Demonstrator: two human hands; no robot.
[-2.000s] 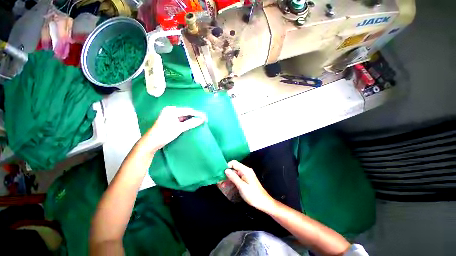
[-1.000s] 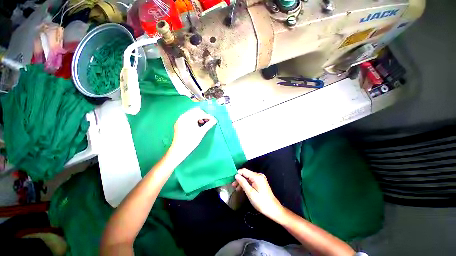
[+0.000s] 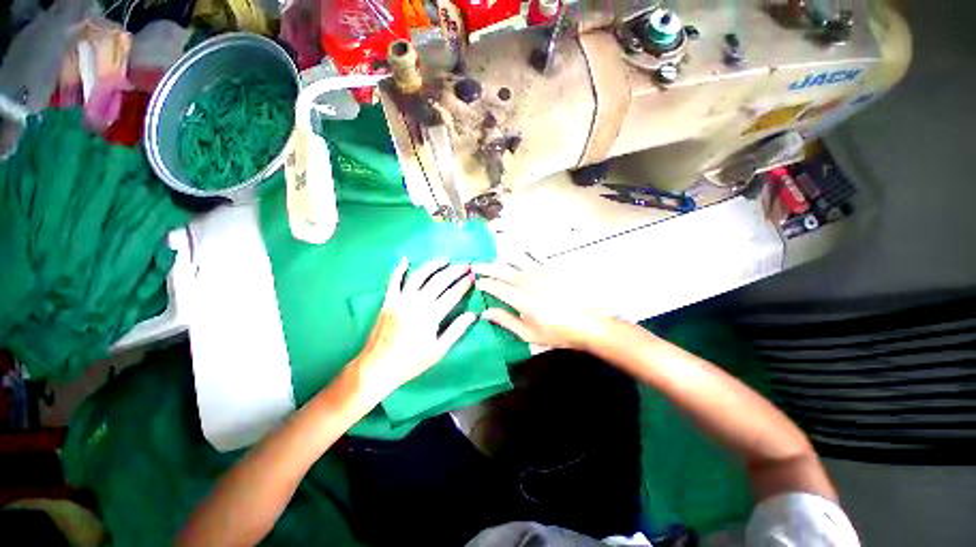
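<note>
A green cloth panel [image 3: 321, 272] lies under the left end of the cream sewing machine head [image 3: 535, 118] and hangs over the table's front edge. A smaller green piece [image 3: 460, 387] lies on it, its lower corner near my lap. My left hand [image 3: 417, 326] lies flat on the green pieces with its fingers spread, just below the needle area. My right hand [image 3: 535, 305] meets it from the right, its fingers apart and laid on the cloth's right edge. The presser foot [image 3: 462, 219] is too small and blurred to tell if it is down on the cloth.
A metal bowl [image 3: 161, 150] with green strips stands at upper left, beyond the white lamp head [image 3: 310, 187]. Heaped green cloth [image 3: 80, 246] is at far left. Dark snips [image 3: 647, 198] lie on the bed. Small red and black boxes [image 3: 792, 192] sit at the right end.
My right hand has moved up from the small piece's lower corner to near the needle. My left hand has opened out flat on the cloth. The two hands are now close together.
</note>
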